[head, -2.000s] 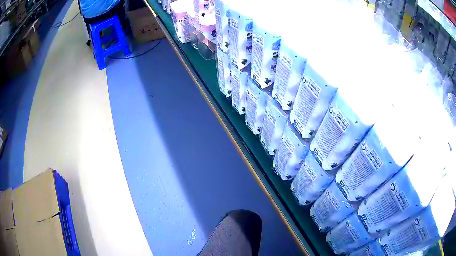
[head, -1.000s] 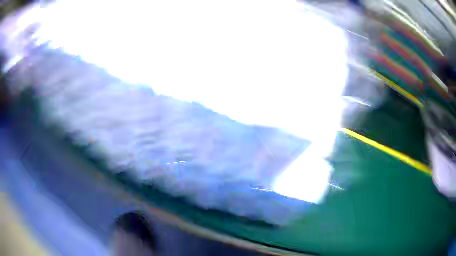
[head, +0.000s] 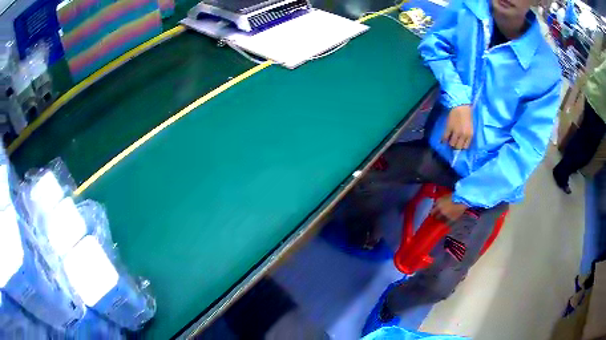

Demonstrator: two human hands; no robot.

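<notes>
Neither of my hands is in the picture. Retail packs [head: 93, 272] stand in rows at the lower left, pale blue-white, wrapped in shiny clear film, with glaring white tops. They rest on a workbench with a green mat [head: 219, 166] that runs up to the right. A bit of bright blue fabric [head: 412, 334] shows at the bottom edge; I cannot tell whose it is.
A grey-white device [head: 276, 16] sits on a white board [head: 299, 40] at the bench's far end. Striped stacked boxes [head: 109, 30] stand across the bench. A person in a blue smock [head: 505, 113] sits on a red stool [head: 418, 242] at the right. Another person stands behind.
The view has swung right along the bench, from the long pack rows and floor aisle to the green mat and the seated person. The packs are now at the left.
</notes>
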